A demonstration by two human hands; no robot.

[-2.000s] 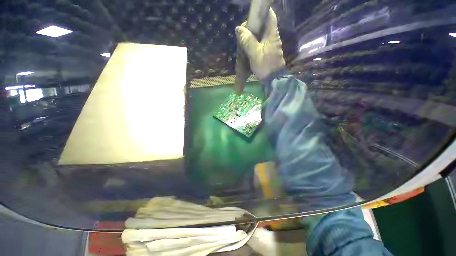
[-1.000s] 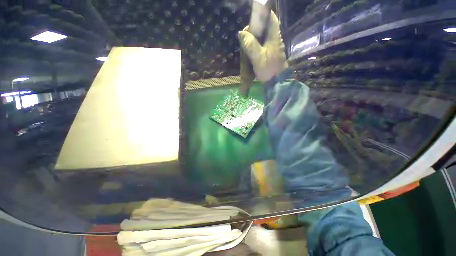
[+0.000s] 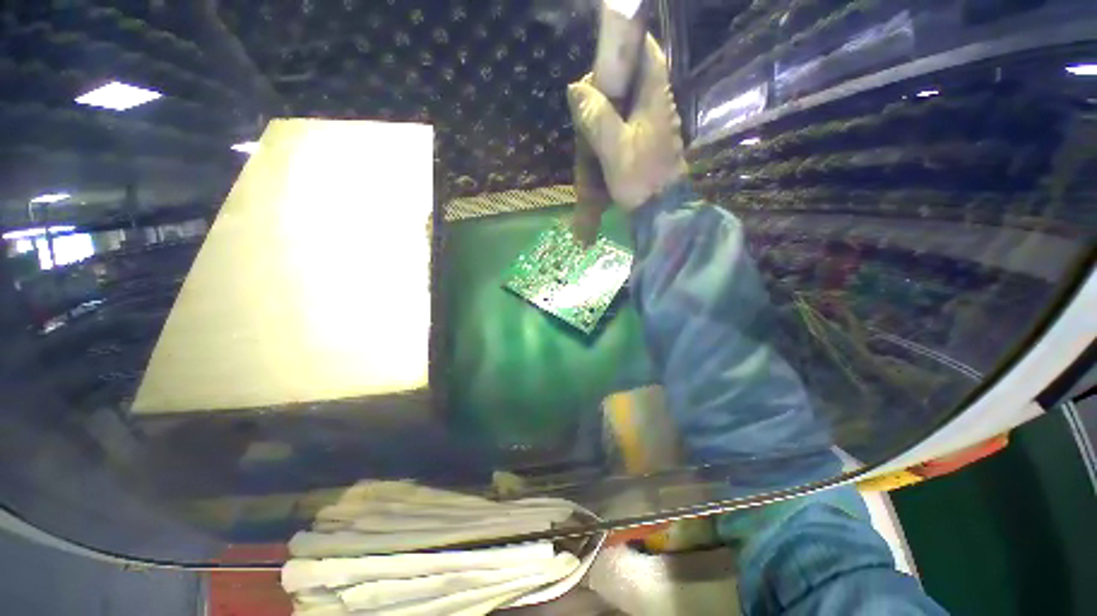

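Note:
Through the curved window, my right hand (image 3: 638, 135) shows in a whitish glove at the upper middle, below a light blue sleeve (image 3: 722, 319). It is closed around a pale grey-white tool (image 3: 618, 51). A darker narrow part (image 3: 588, 193) points down from the hand to the back edge of a green circuit board (image 3: 573, 278). I cannot tell if it touches the board. The board lies turned at an angle on a green mat (image 3: 517, 385); the sleeve lies close to its right corner. My left hand is not in view.
A bright cream panel (image 3: 313, 265) stands left of the mat. Dark bumpy foam (image 3: 421, 60) and a yellowish ribbed strip (image 3: 511, 202) are behind. A folded white cloth-like bundle (image 3: 433, 566) lies at the lower edge. A yellow and grey piece (image 3: 635, 431) is beside the sleeve.
The view has shifted slightly. My right hand keeps hold of the tool and has moved a little; the narrow part's lower end now reaches slightly lower over the board. The board lies as before.

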